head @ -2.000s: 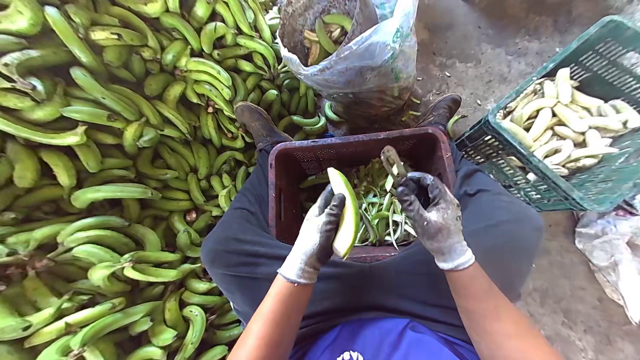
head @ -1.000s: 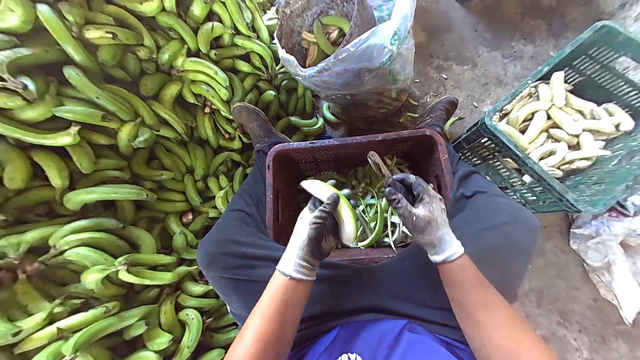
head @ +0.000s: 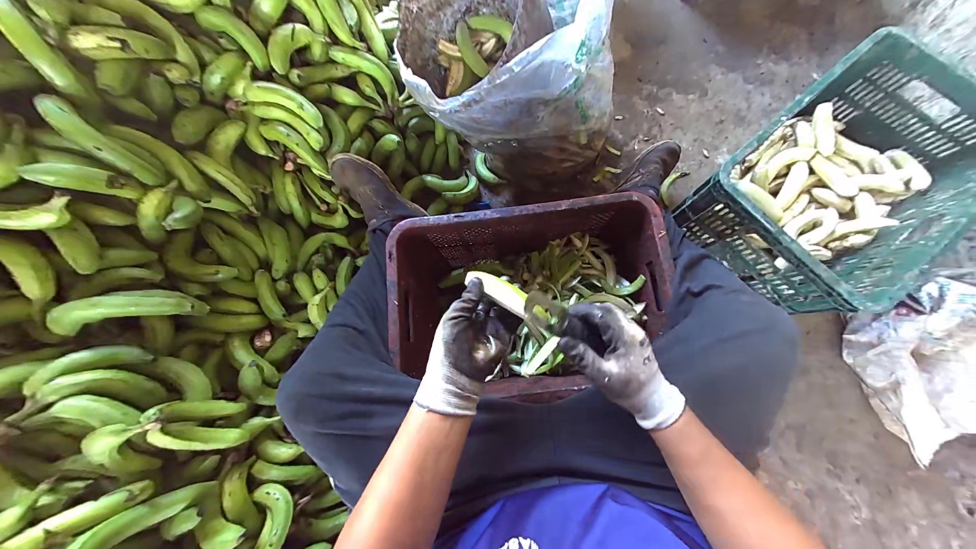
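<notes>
My left hand [head: 471,339], in a grey and white work glove, grips a partly peeled green plantain [head: 499,293] over the dark red plastic crate between my legs. My gloved right hand [head: 614,349] is closed on a small peeling blade [head: 543,311], blurred, which lies against the plantain's right end. Green peel strips [head: 583,267] fill the bottom of the crate [head: 526,219] below both hands. The lower end of the plantain is partly hidden by the blade and the peels.
Unpeeled green plantains [head: 126,309] are heaped across the left side. An open plastic sack [head: 534,114] with peels stands beyond the crate. At the right, a green plastic crate [head: 793,263] holds peeled plantains [head: 831,179], with a crumpled plastic bag [head: 915,366] beside it.
Two seconds ago the plantain stood more upright, apart from the blade; now it slants low over the peels with the blade against it. My right hand has moved left and down.
</notes>
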